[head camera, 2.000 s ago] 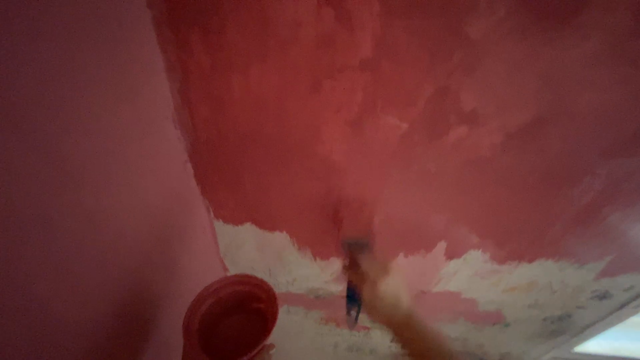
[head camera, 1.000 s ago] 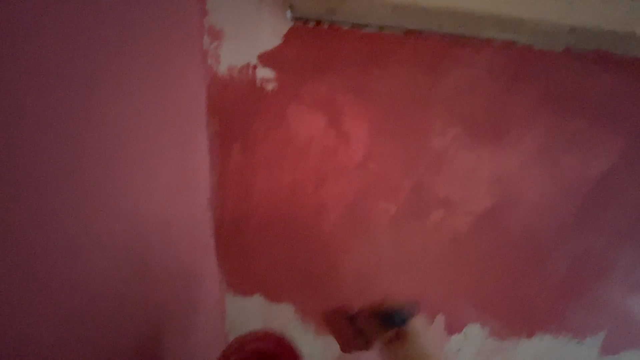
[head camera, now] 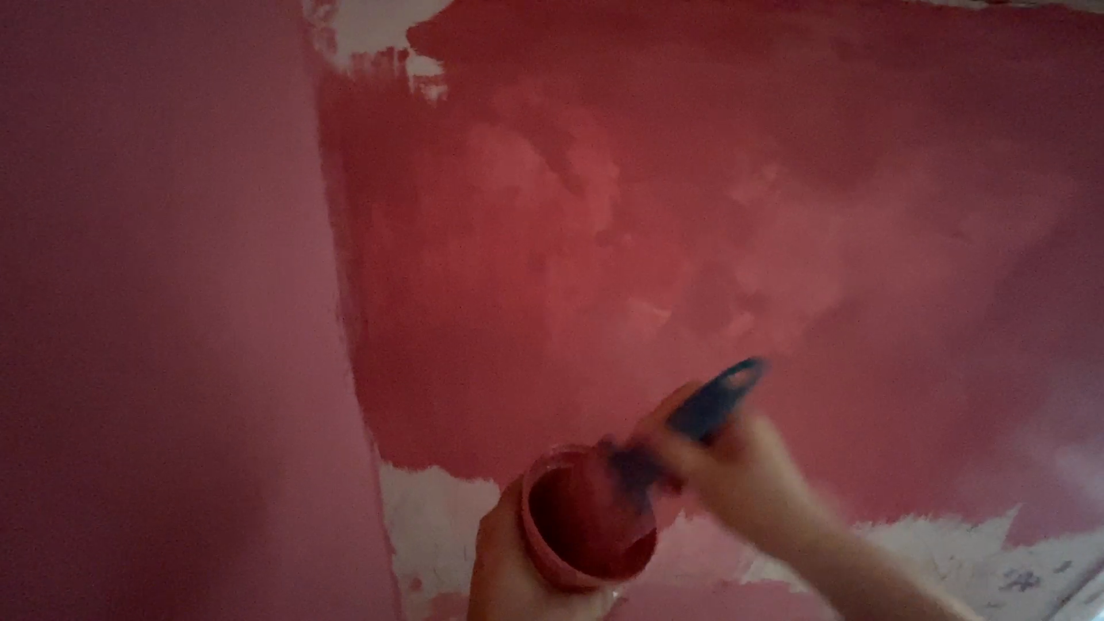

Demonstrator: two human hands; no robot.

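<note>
My left hand [head camera: 504, 565] holds a round tub of red paint [head camera: 552, 565] from the left and below, its mouth turned toward me. My right hand [head camera: 716, 457] grips a paintbrush with a dark blue handle [head camera: 720, 401]. The handle points up to the right, and the brush's blurred bristle end is at the tub's right rim, over its opening. How far the bristles reach inside I cannot tell. Behind both hands is a wall surface [head camera: 690, 216] coated in uneven red paint.
A smoother pink wall [head camera: 172, 302] meets the red surface along an edge at the left. Whitish uncoated patches [head camera: 440, 509] show along the bottom, and another pale patch [head camera: 371, 26] lies at the upper left. Dark marks dot the pale area at the lower right.
The brush was against the wall by the lower edge of the red area; now it is at the tub. The tub shows more fully than one second ago. The view has shifted.
</note>
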